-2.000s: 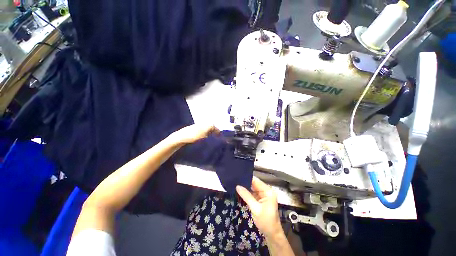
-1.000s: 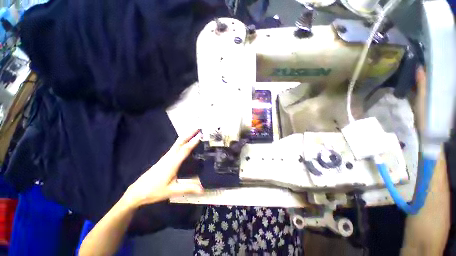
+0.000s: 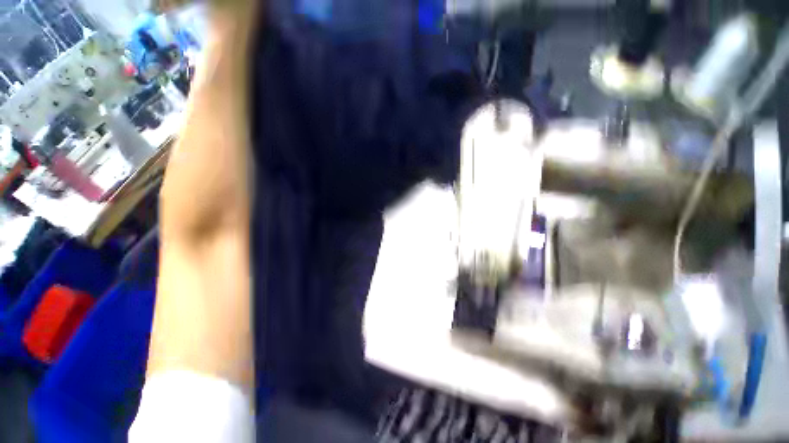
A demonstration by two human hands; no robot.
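Note:
The view is blurred. My left forearm, with a white sleeve, rises along the left side, and the hand is cut off by the top edge. My right hand is out of the picture. The dark navy garment cloth [image 3: 329, 216] hangs in a tall mass between my forearm and the machine. The cream sewing machine head [image 3: 497, 190] stands right of it. The dark presser foot area [image 3: 476, 303] is too blurred to tell whether cloth lies under it.
The white table [image 3: 407, 320] extends left of the machine. A lamp with a blue neck [image 3: 754, 376] is at the right. Thread cones stand behind. A red basket [image 3: 56, 323] and blue crates [image 3: 99, 372] are at lower left, another machine station [image 3: 73, 86] at upper left.
My left hand has left the needle area, and its arm now reaches up out of the picture. My right arm, at the far right a second ago, is gone. The view has shifted left.

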